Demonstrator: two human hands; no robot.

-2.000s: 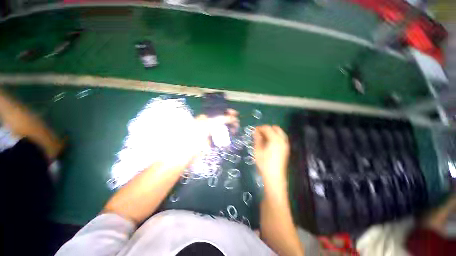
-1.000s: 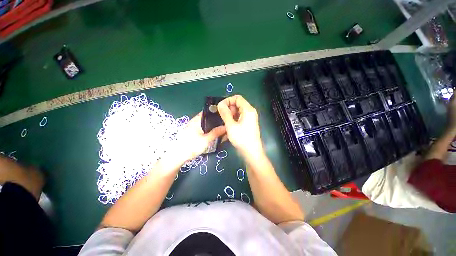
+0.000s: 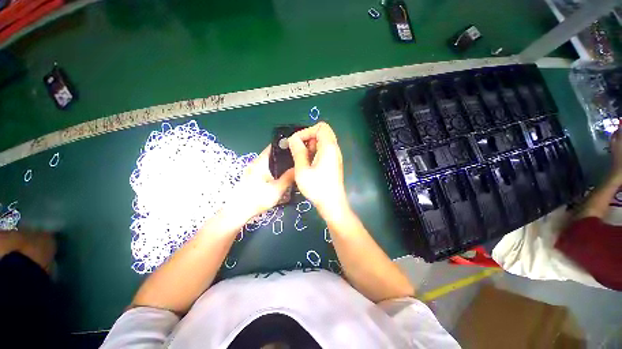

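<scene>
A black handheld unit (image 3: 282,158) is held upright over the green bench, with a small pale round part (image 3: 284,143) near its top. My left hand (image 3: 262,184) holds the unit from its left and lower side. My right hand (image 3: 318,163) is at the unit's upper right, fingertips pinched close to the round part; whether they hold anything is too small to tell. A large heap of thin white rings (image 3: 181,194) lies left of the unit, partly behind my left forearm. Several loose rings (image 3: 313,258) lie below the hands.
Stacked black blister trays (image 3: 470,157) stand right of my hands. A pale marked strip (image 3: 239,99) edges the bench. Beyond it several black units (image 3: 401,22) lie on the green surface. A person's arm (image 3: 27,249) is at the left edge, another person's maroon sleeve (image 3: 592,249) at the right.
Since the blurred earliest frame, my right hand has come to the unit. Since one second ago, its fingertips have shifted onto the round part's edge. Units on the belt have moved left and up.
</scene>
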